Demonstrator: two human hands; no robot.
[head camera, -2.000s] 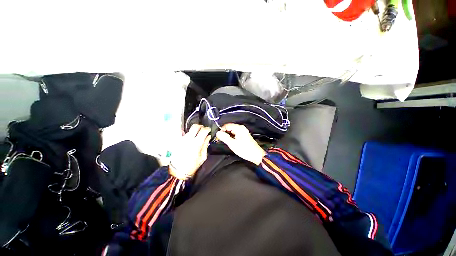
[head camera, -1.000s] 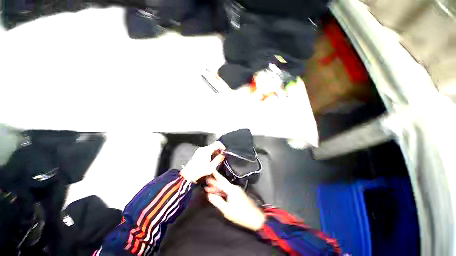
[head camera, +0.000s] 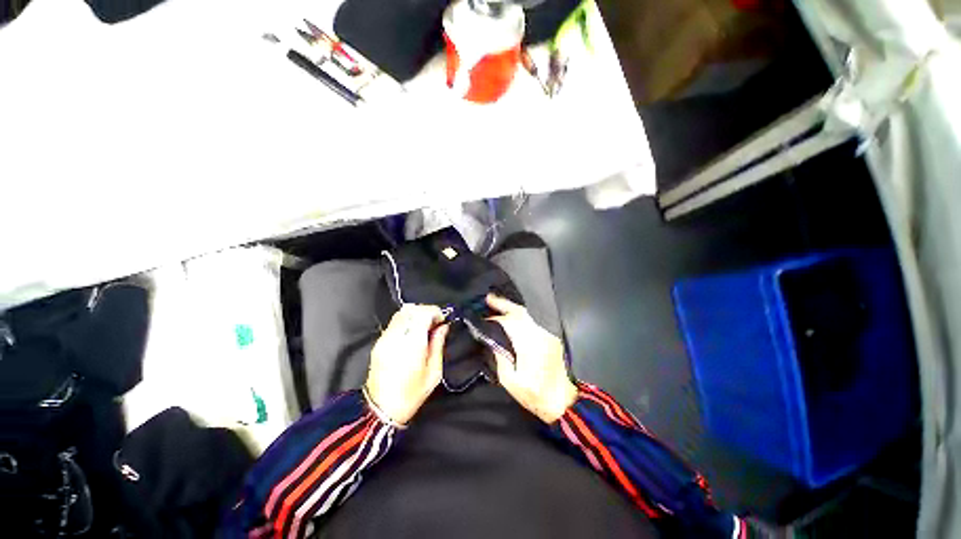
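Note:
A black fabric bag (head camera: 443, 272) with thin silver-white zip lines lies on my lap, over the dark grey lap cloth (head camera: 474, 463). A small pale mark shows near its top. My left hand (head camera: 406, 358) pinches the bag's zip edge from the left. My right hand (head camera: 535, 363) grips the bag from the right, thumb and fingers near the zip. Both hands are close together at the bag's middle. Whether a needle is in the fingertips is too small to tell.
On the white table (head camera: 211, 137) are a black pen (head camera: 325, 78), red-marked snips (head camera: 335, 46) and a bottle with a red-orange label (head camera: 485, 58). Black bags (head camera: 184, 463) are heaped at left. A blue crate (head camera: 801, 358) stands at right.
The view has swung, first rightward, then down closer to the table corner. The bag has been turned and now lies flatter, with its zip between both hands.

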